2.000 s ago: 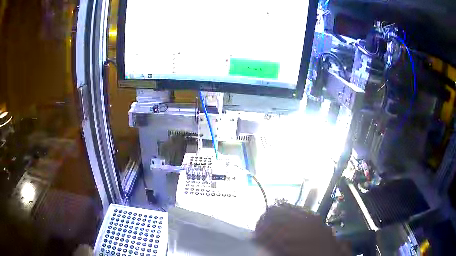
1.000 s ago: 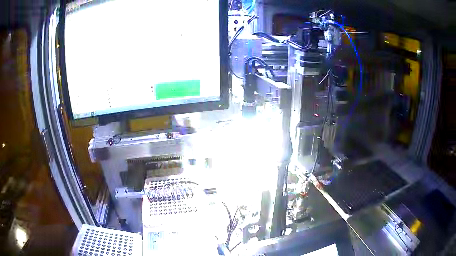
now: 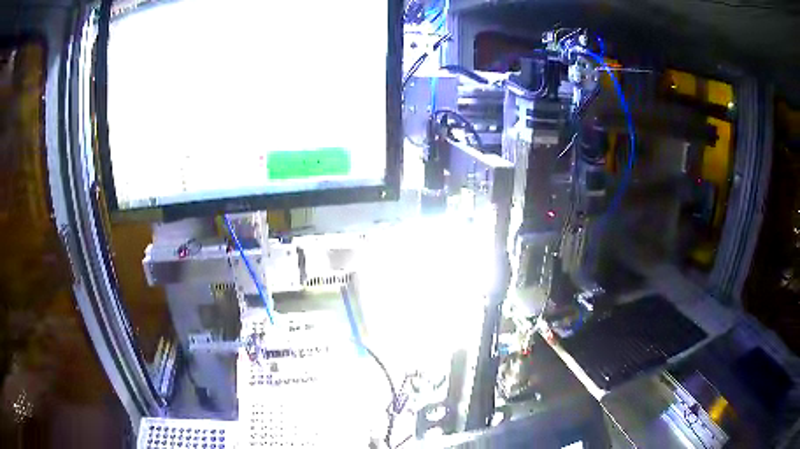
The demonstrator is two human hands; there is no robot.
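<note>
Neither of my hands is in view. A white parts tray (image 3: 186, 434) with rows of small dark round parts lies at the bottom left, cut off by the picture's edge. A second white tray (image 3: 285, 386) with round holes lies inside the machine, partly washed out by glare. A pick-and-place unit with a blue tube (image 3: 249, 267) stands over its back part. A large monitor (image 3: 250, 105) with a green block hangs above at the upper left.
A very bright light (image 3: 425, 298) hides the middle. Dark upright machine units (image 3: 535, 193) with cables stand right of it. A black tray (image 3: 645, 340) lies at the lower right beside a metal rail. Frame posts (image 3: 88, 254) stand left and right.
The view has turned right since the first frame, and the dark blurred shape at the bottom is gone. The blue-tube unit, not visible one second ago, shows over the machine's tray again.
</note>
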